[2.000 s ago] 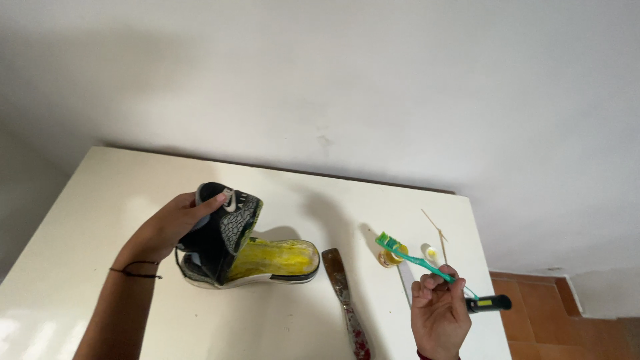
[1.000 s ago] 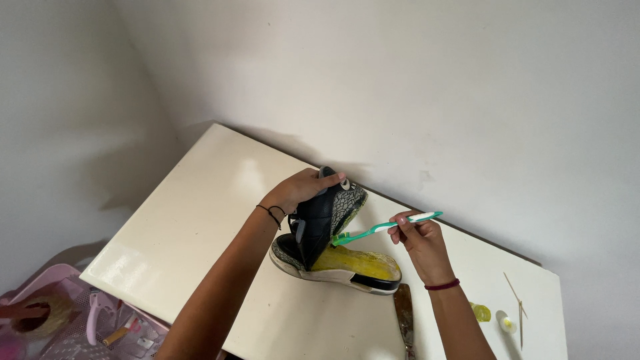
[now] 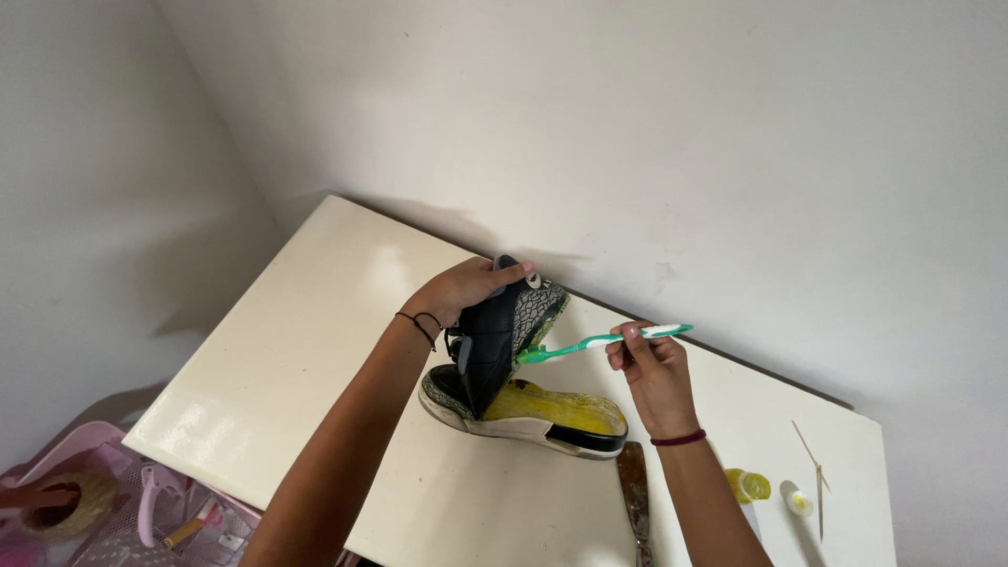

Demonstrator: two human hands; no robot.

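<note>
My left hand (image 3: 465, 287) grips the heel of a black and grey sneaker upper (image 3: 492, 335), folded up and away from its sole. The upper is still joined at the toe. The white and black sole (image 3: 551, 409) lies on the white table, its inner face coated yellow. In my right hand (image 3: 650, 362) is a green and white toothbrush (image 3: 587, 344), held by its handle. Its bristles touch the lower edge of the upper, where yellow-green residue shows.
A stained putty knife (image 3: 634, 488) lies by the sole's heel. Right of my forearm are a small yellow bottle (image 3: 746, 486), a white cap (image 3: 799, 503) and thin wooden sticks (image 3: 820, 488). A pink basket (image 3: 87, 441) with tools stands lower left; a wall borders the white table (image 3: 260, 370).
My right hand has brought the toothbrush from beside the yellow bottle to the sneaker's upper. A dark object once in that hand no longer shows. The view has shifted left.
</note>
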